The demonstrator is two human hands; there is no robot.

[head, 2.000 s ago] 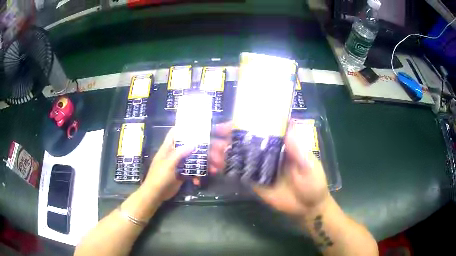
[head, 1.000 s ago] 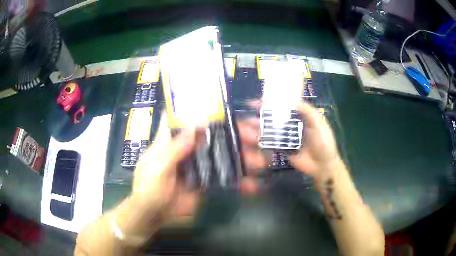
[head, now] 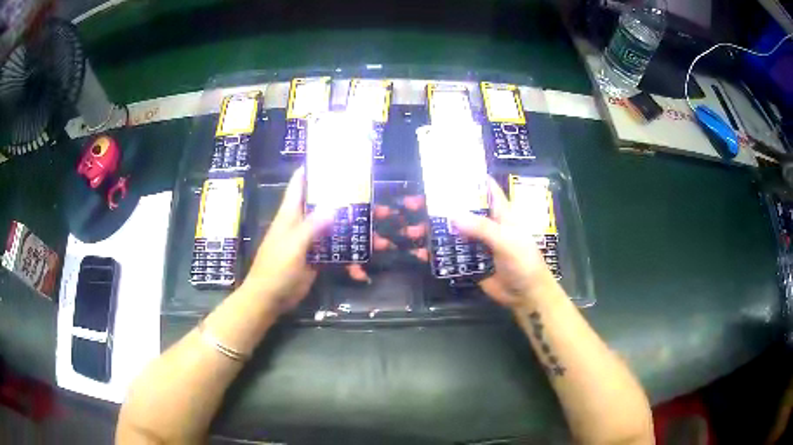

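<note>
My left hand holds a black keypad phone upright over the tray, its screen glaring white. My right hand holds another lit keypad phone beside it, keys facing me. The two held phones are apart. Under them lies a clear blister tray with several keypad phones in its pockets, yellow round their lit screens, such as one at the near left and one at the near right. The far ends of the held phones are lost in glare.
At left are a black desk fan, a red figure stand, a red and white carton and a smartphone on white paper. At right a water bottle, a small dark block and a blue mouse are on a board.
The phone in my left hand was raised close to the camera and tilted; it is now lower and level with the right one. My right hand has moved slightly left with its phone.
</note>
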